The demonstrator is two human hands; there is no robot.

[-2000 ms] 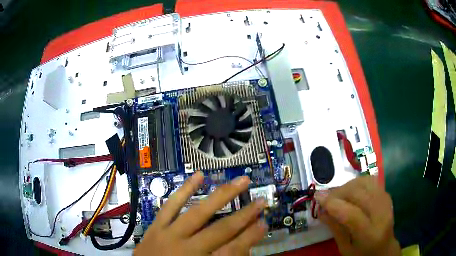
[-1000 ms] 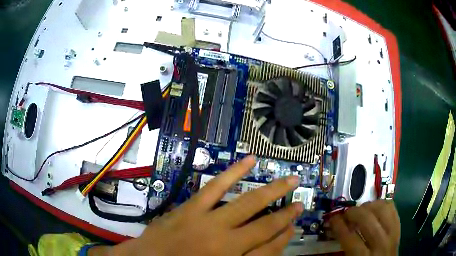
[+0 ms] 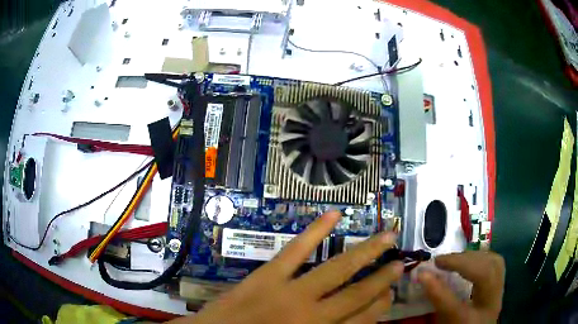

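Note:
A blue motherboard (image 3: 285,212) with a black fan (image 3: 326,142) on a finned heatsink lies on a white metal panel (image 3: 95,164). My left hand (image 3: 317,278) lies across the board's lower edge, fingers spread, palm down. Its fingertips reach dark red and black wires (image 3: 412,258) at the board's lower right. My right hand (image 3: 469,278) is beside these wires, fingers bent, thumb and index close to them. Whether it grips a wire cannot be told. A white-labelled stick (image 3: 250,245) shows left of my left fingers. The board's lower right corner is partly hidden by my hands.
A thick black cable (image 3: 198,183) loops down the board's left side. Yellow, red and black wires (image 3: 136,199) and red bundles (image 3: 117,149) lie left. Black speakers (image 3: 435,224) sit at both sides. Red padding (image 3: 480,95) edges the panel. Pale yellow strips (image 3: 561,190) lie far right.
The panel appears further left than a second ago. My left fingers have moved right over the board towards the wires. My right fingers have shifted and look more spread from the wires.

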